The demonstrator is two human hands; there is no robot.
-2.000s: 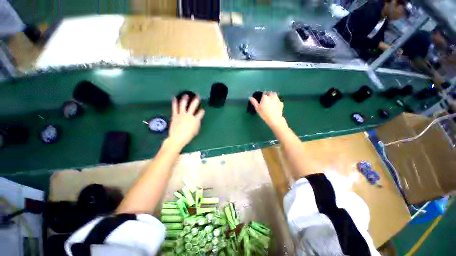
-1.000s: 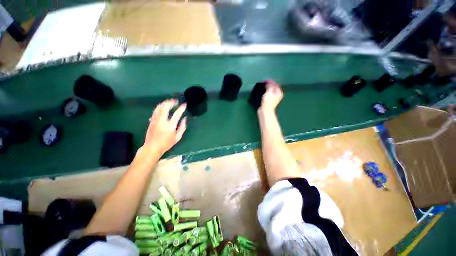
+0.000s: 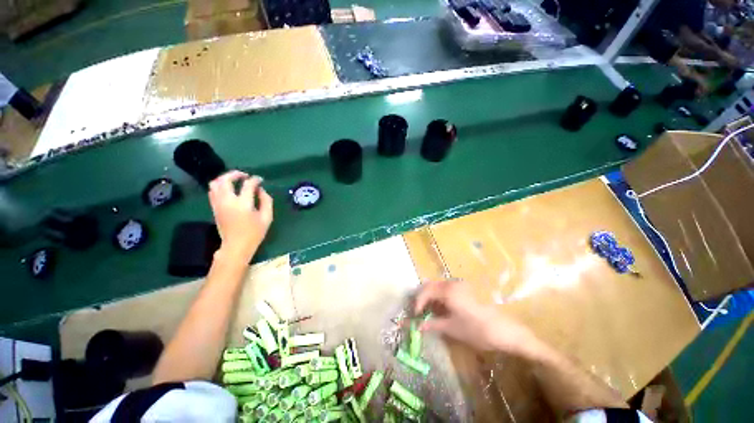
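Note:
My left hand is over the belt with its fingers apart, at the lower end of a tilted black housing; its fingertips overlap that end, and I cannot tell if they touch it. My right hand is low over the bench, slightly blurred, its fingertips closed on the upper end of a green battery cell. A heap of green battery cells lies to its left, some with red leads. Three black housings stand mid-belt. A white-faced disc lies between them and my left hand.
More discs and a black housing are on the belt at left. Other housings are far right. A blue bundle lies on the right cardboard, beside an open carton. A person's hand shows at upper right.
My right hand has left the standing housing and come down to the cells. My left hand has moved left, to the tilted housing. The view has shifted, and the disc beside the standing housings is uncovered.

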